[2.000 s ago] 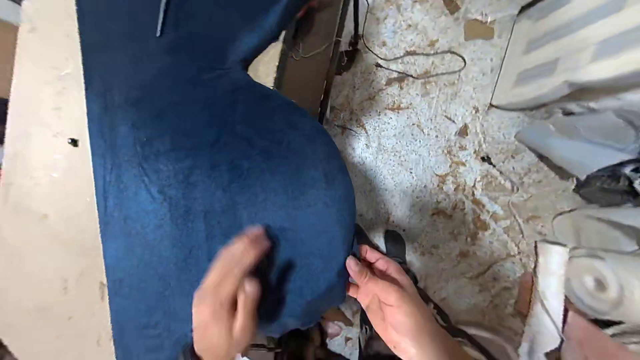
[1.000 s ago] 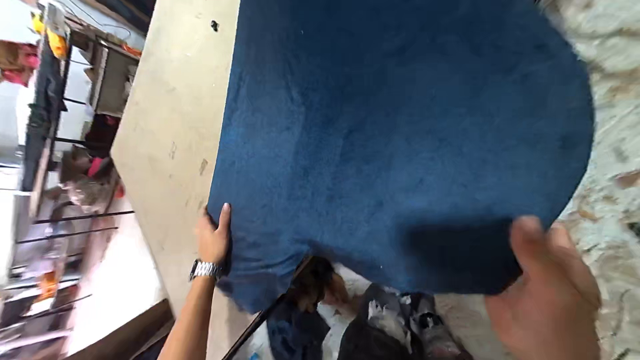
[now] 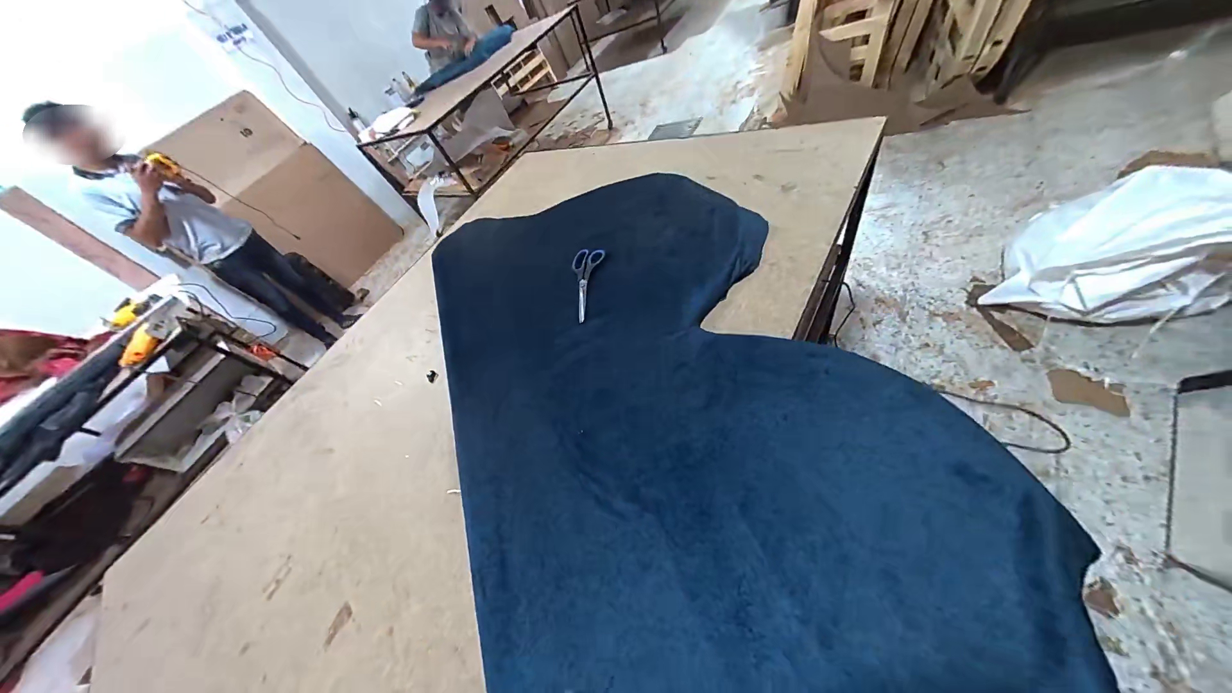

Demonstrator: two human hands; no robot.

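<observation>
Neither my left hand nor my right hand shows in the head view now, so what they hold or touch is hidden. A large dark blue piece of fabric (image 3: 664, 462) lies over a wooden-topped table (image 3: 337, 500). Its straight edge runs along the left, and its curved right part extends past the table's edge. On the far part of the fabric rests a pair of scissors (image 3: 583, 285), handles pointing away. A small black object (image 3: 431, 376) sits on the board just left of the cloth.
A person (image 3: 192, 202) stands at the left holding a yellow tool (image 3: 164, 164). Another person (image 3: 443, 38) works at a far table (image 3: 491, 67). A cluttered rack (image 3: 192, 375) is at left; a white sack (image 3: 1126, 245) and a cable (image 3: 1039, 423) lie on the floor at right.
Both hands, seen at the fabric in the earlier frames, are out of view. The view has swung up toward the far end of the table, and the whole scissors now show.
</observation>
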